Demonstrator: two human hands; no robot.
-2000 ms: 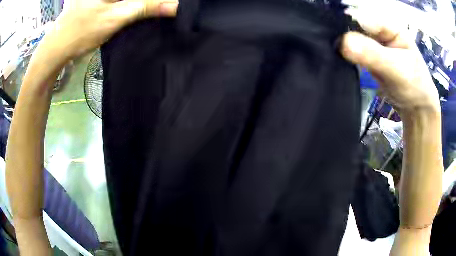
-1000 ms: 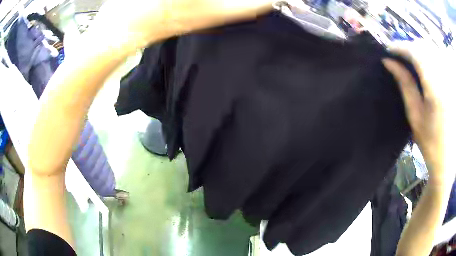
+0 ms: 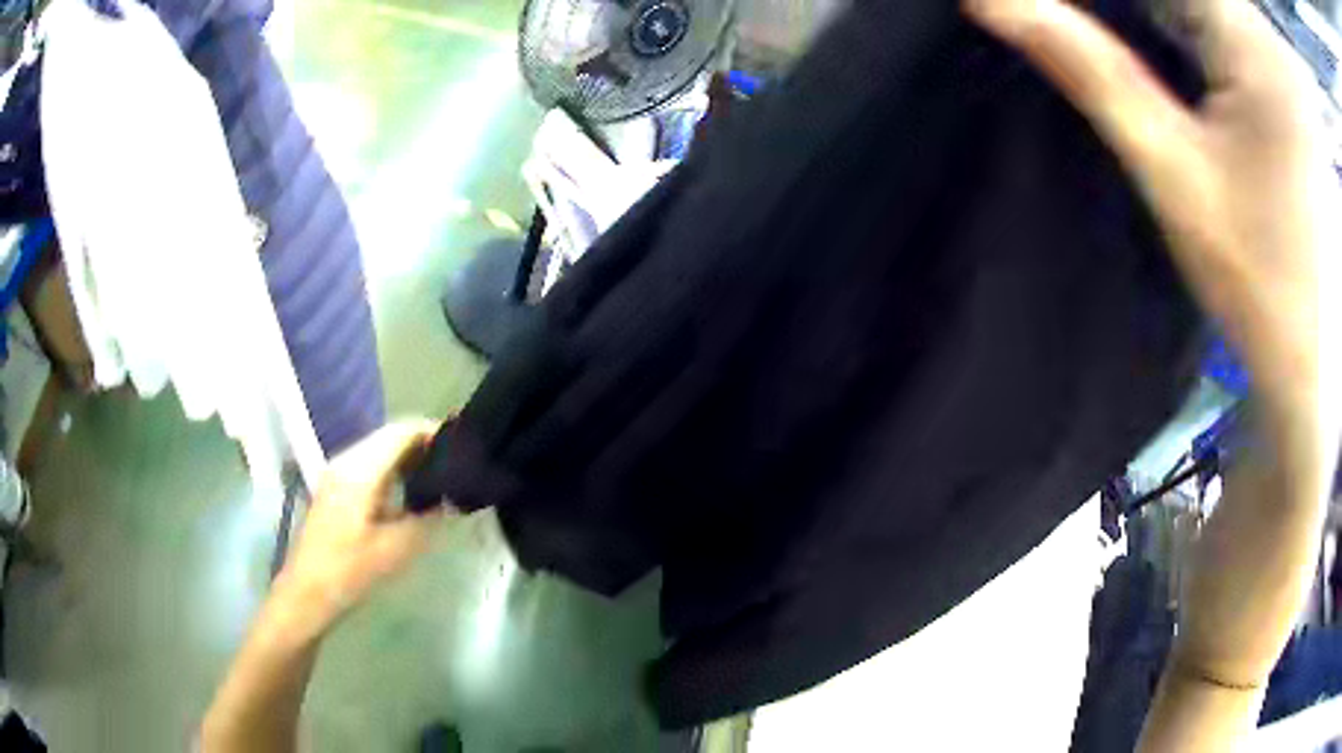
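Note:
A black garment (image 3: 854, 368) fills the middle and upper right, stretched slantwise between my hands. My left hand (image 3: 361, 515) grips a lower corner of it at the lower left. My right hand (image 3: 1177, 162) holds its upper part at the upper right; the part beyond my fingers is cut off by the top edge. The garment's lower edge hangs over the floor and over a white padded table (image 3: 942, 662) at the lower right.
A standing fan (image 3: 626, 52) is at the top centre, its round base on the green floor (image 3: 486, 633). White cloth (image 3: 147, 206) and a purple quilted piece (image 3: 302, 221) hang at the left. Dark cloth (image 3: 1126, 655) is at the lower right, beside the table.
My left hand has moved from the top edge down to the lower left and now holds a lower corner. The garment is pulled out slantwise. My right hand still holds it, slightly higher.

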